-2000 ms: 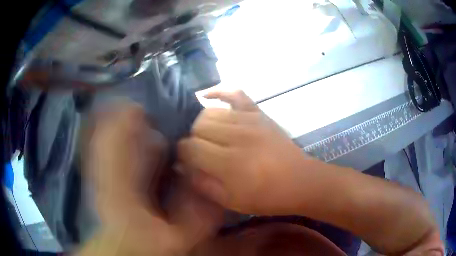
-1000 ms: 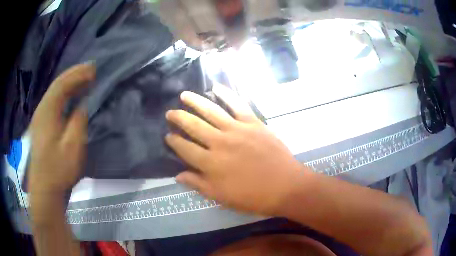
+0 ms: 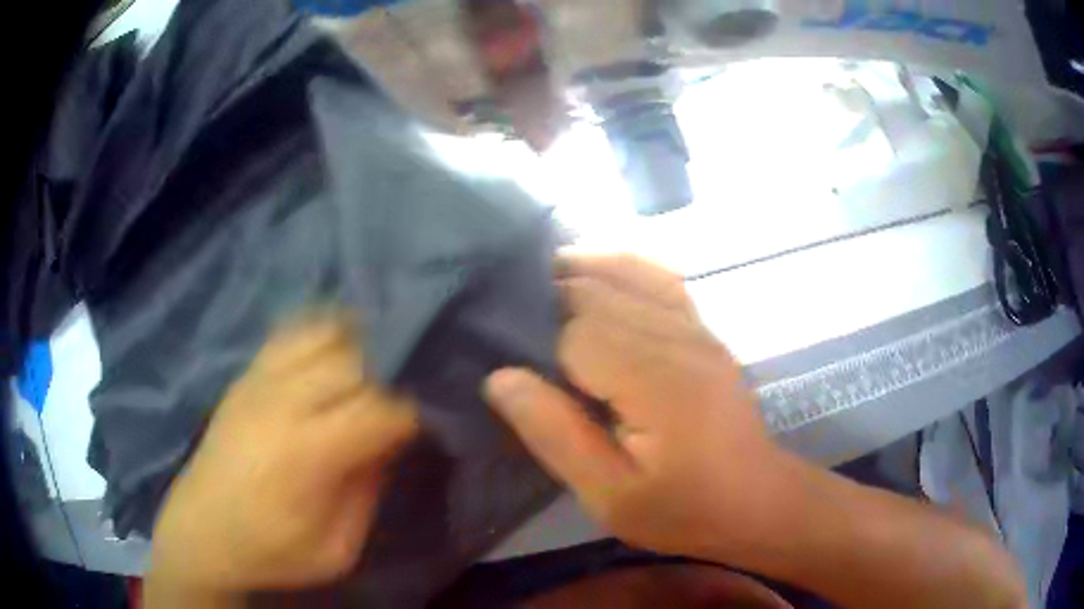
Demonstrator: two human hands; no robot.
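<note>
A dark grey garment piece [image 3: 440, 274] lies bunched and folded over the left part of the table and hangs at its front edge. My left hand [image 3: 291, 458] is blurred and closed on the cloth at the lower left. My right hand [image 3: 648, 405] holds the cloth's right edge, thumb on top and the other fingers partly hidden behind it. The sewing machine head [image 3: 820, 36] is above, with a grey ribbed cylinder [image 3: 651, 155] hanging from it. The needle area is lost in glare and blur.
Black-handled shears [image 3: 1020, 268] lie at the table's right end beside a green object [image 3: 981, 101]. A ruler strip [image 3: 880, 371] runs along the front edge. Light grey cut pieces [image 3: 1028, 440] hang at the lower right. A blue patch [image 3: 36, 376] shows at far left.
My left hand has moved right and down onto the cloth. My right hand, spread flat on the cloth before, now grips its edge. The cloth is lifted and folded, covering the left part of the ruler.
</note>
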